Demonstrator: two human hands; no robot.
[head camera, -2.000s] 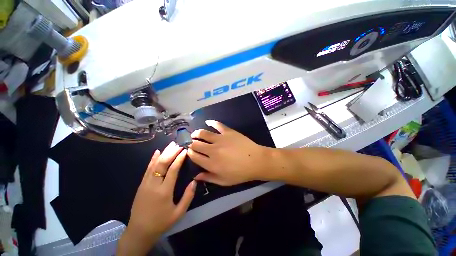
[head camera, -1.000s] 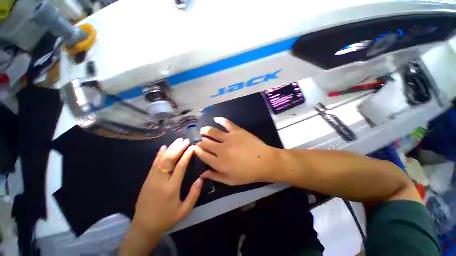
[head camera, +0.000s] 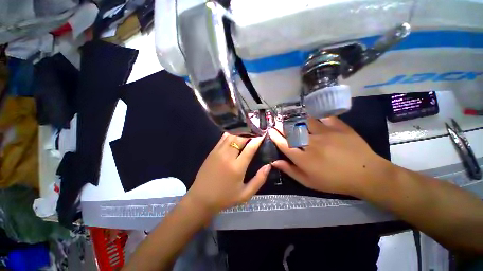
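Note:
A black garment panel (head camera: 164, 132) lies flat on the white machine table under the sewing machine (head camera: 280, 58). A small black strip (head camera: 269, 153) with a pale mark near its lower end lies on the panel at the presser foot (head camera: 263, 120). My left hand (head camera: 227, 172) presses on the cloth left of the strip, fingertips at the foot. My right hand (head camera: 339, 159) presses on the right side, beside the grey-blue guide block (head camera: 296, 134). Both hands' fingertips meet close to the needle area; the needle itself is unclear.
Waiting black cut pieces (head camera: 95, 116) lie at the table's left edge. A phone (head camera: 413, 107) and thread snips (head camera: 463, 149) are at right. A printed ruler (head camera: 143, 209) runs along the front edge. A red basket (head camera: 108, 249) is below left, beside cloth heaps (head camera: 21, 132).
The view has moved closer and towards the left, so the machine head looks larger and the red basket shows. Both hands remain pressed on the cloth near the foot.

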